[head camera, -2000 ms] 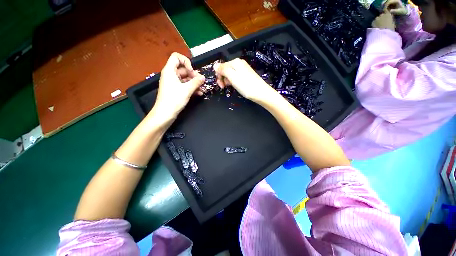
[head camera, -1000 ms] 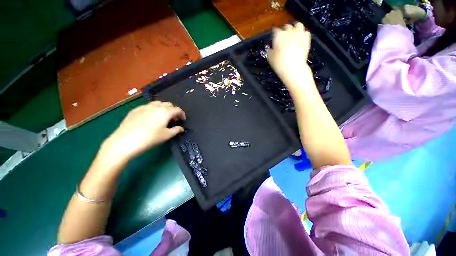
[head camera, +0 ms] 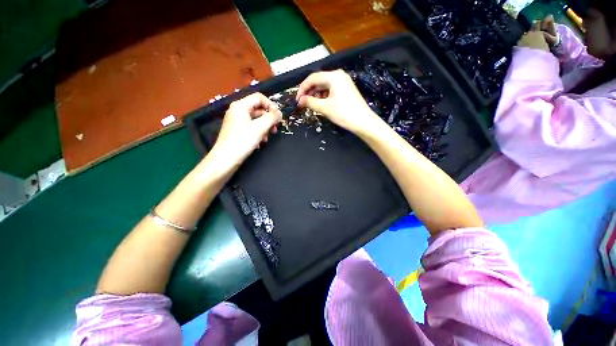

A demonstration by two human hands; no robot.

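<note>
The black divided parts tray point(head camera: 304, 265) lies tilted before me. My left hand point(head camera: 248, 128) and my right hand point(head camera: 329, 101) are close together over its upper left. A small black piece, likely a housing point(head camera: 287, 104), shows between my fingertips; both hands seem to hold it, though the fingers hide most of it. Tiny gold and silvery metal contacts point(head camera: 307, 120) lie scattered under my fingers. Glossy black housings point(head camera: 412, 108) are heaped in the right section. Several housings point(head camera: 260, 219) lie in a row at the lower left, and one single housing point(head camera: 325, 205) lies apart.
A reddish-brown board point(head camera: 155, 74) lies beyond the tray on the green bench point(head camera: 135, 177). Another brown board point(head camera: 344, 23) is at the top. A neighbour in a pink striped smock point(head camera: 550, 111) sits at the right, beside a second tray of black parts point(head camera: 466, 40).
One second ago my left hand was at the tray's left edge and my right hand over the housing heap. Both have come together over the metal contacts, with a black piece between them.
</note>
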